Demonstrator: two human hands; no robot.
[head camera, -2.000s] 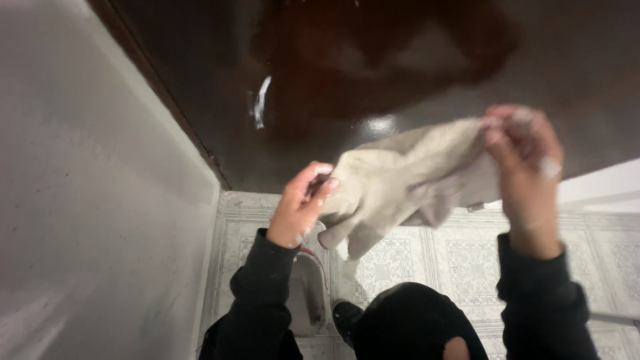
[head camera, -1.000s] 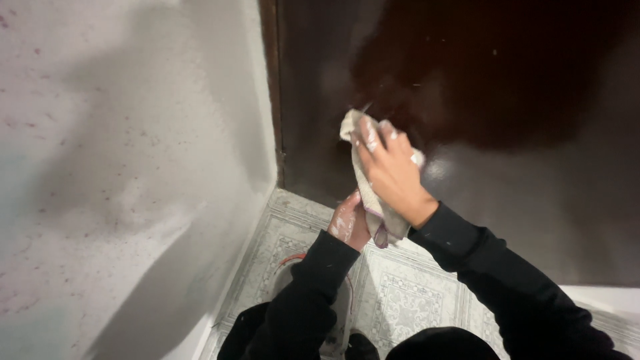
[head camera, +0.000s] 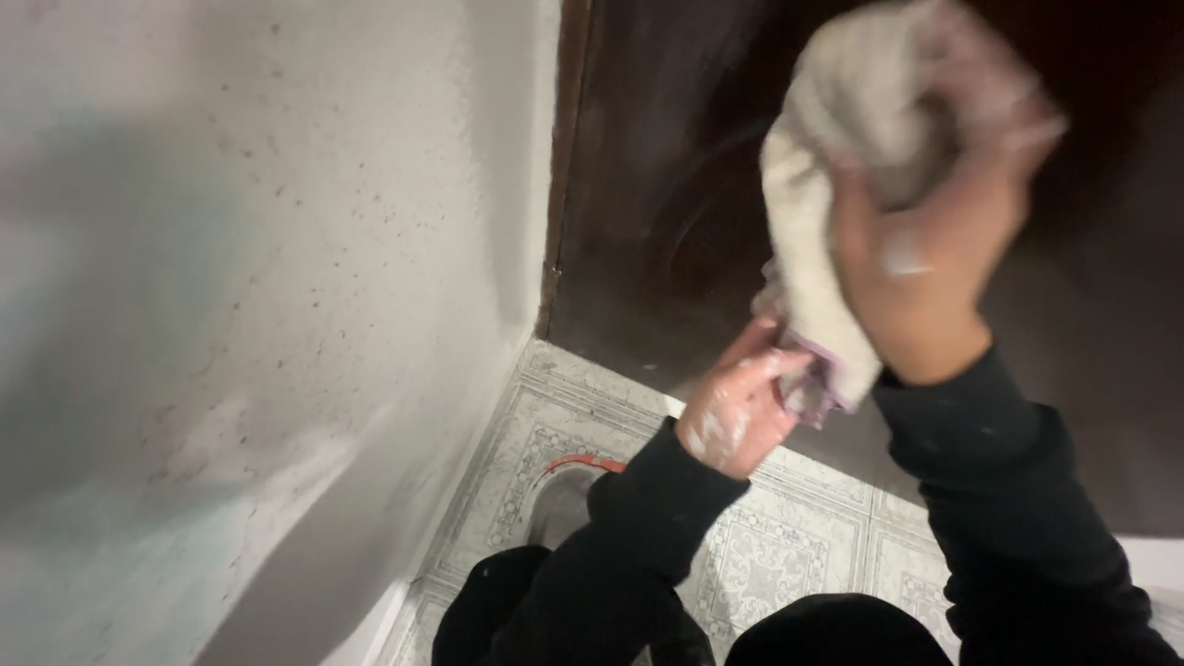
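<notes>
A cream cloth (head camera: 805, 213) with a purplish edge hangs between both hands in front of a dark brown door (head camera: 675, 185). Its upper, bunched part is in my right hand (head camera: 953, 231), blurred, with a white smear near the thumb. My left hand (head camera: 740, 407), lower and to the left, grips the cloth's bottom end; white residue marks its back. Whether the cloth touches the door cannot be told.
A white wall (head camera: 351, 231) with dark specks stands at the left and meets the door's frame. On the patterned tile floor (head camera: 768, 564), a grey container (head camera: 560, 504) with an orange-red rim is partly hidden behind my left sleeve.
The cloth was spread between both hands two seconds ago, then bunched against the door one second ago. Now my right hand is raised farther from my left, with the cloth stretched between them.
</notes>
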